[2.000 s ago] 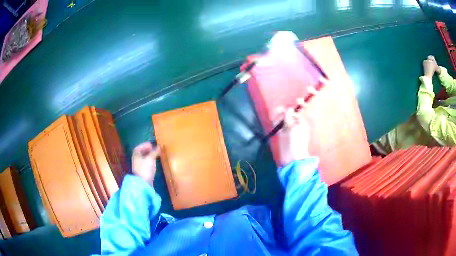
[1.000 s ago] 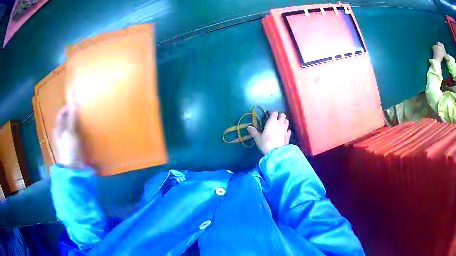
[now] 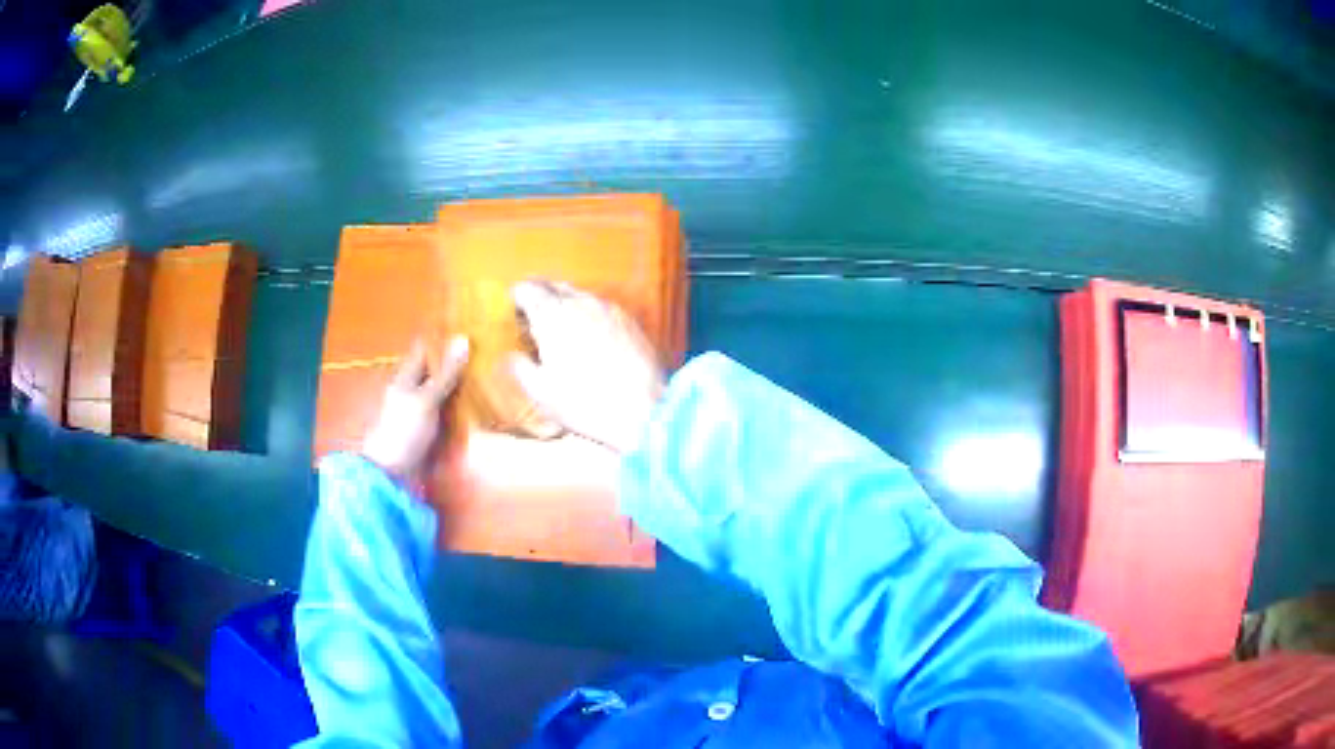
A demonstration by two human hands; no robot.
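A stack of orange trays point(image 3: 571, 234) lies on the green bench in front of me. My left hand point(image 3: 413, 413) is at the stack's left edge, its fingers slightly apart; its exact contact is unclear. My right hand point(image 3: 593, 366) is over the middle of the stack, fingers bent around blurred yellow rubber bands point(image 3: 505, 403). The hand hides part of them. An orange tray bundle point(image 3: 384, 285) with a thin band across it lies directly left of the stack, partly hidden by it and my left hand.
Several orange bundles point(image 3: 188, 344) stand in a row at the left. At the right, a black-bordered panel point(image 3: 1189, 384) lies on a red tray stack point(image 3: 1157, 563). More red trays point(image 3: 1259, 705) are at the lower right corner. A blue stool point(image 3: 261, 670) is at the lower left. A yellow object point(image 3: 106, 41) is top left.
The orange stack my left hand was moving now lies beside the left bundle. My right hand has moved left from the bench onto it, with the rubber bands. The view has shifted left.
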